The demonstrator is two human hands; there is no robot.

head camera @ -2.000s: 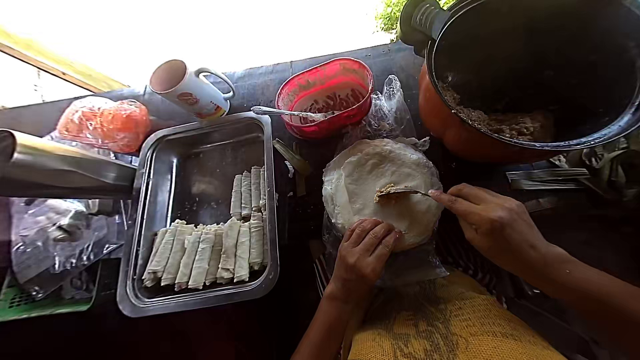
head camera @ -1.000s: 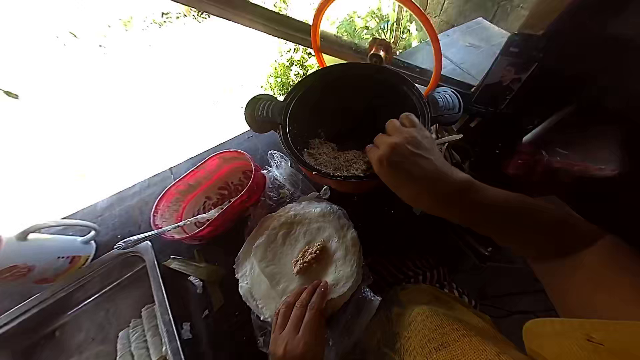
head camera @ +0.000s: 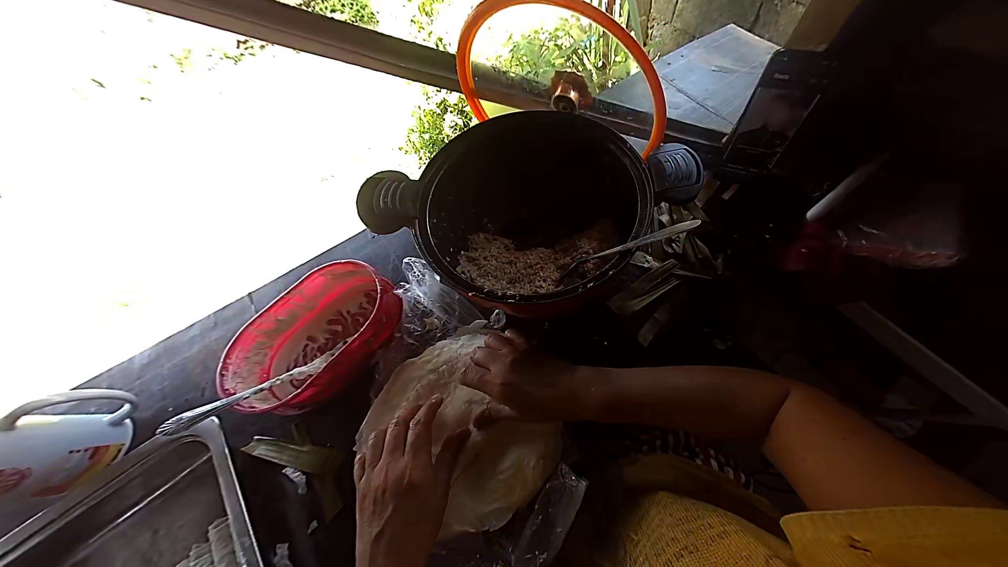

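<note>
A stack of thin round wrappers lies on clear plastic in front of me. My left hand rests on its left side, fingers spread. My right hand touches the upper right part, fingers bent at the wrapper; whether it pinches the edge I cannot tell. No filling shows on the wrapper; the hands cover part of it. Beyond stands a dark pot with crumbly brown filling. A metal spoon leans in the filling, its handle over the pot's right rim.
A red plastic tub with white residue and a spoon across its rim stands left of the pot. At lower left are a metal tray with rolls and a white mug. Leaf strips lie between tray and wrappers.
My right hand has moved from the pot down to the wrappers. The spoon stands in the pot; it was in my right hand two seconds ago. The mound of filling on the wrapper is out of sight.
</note>
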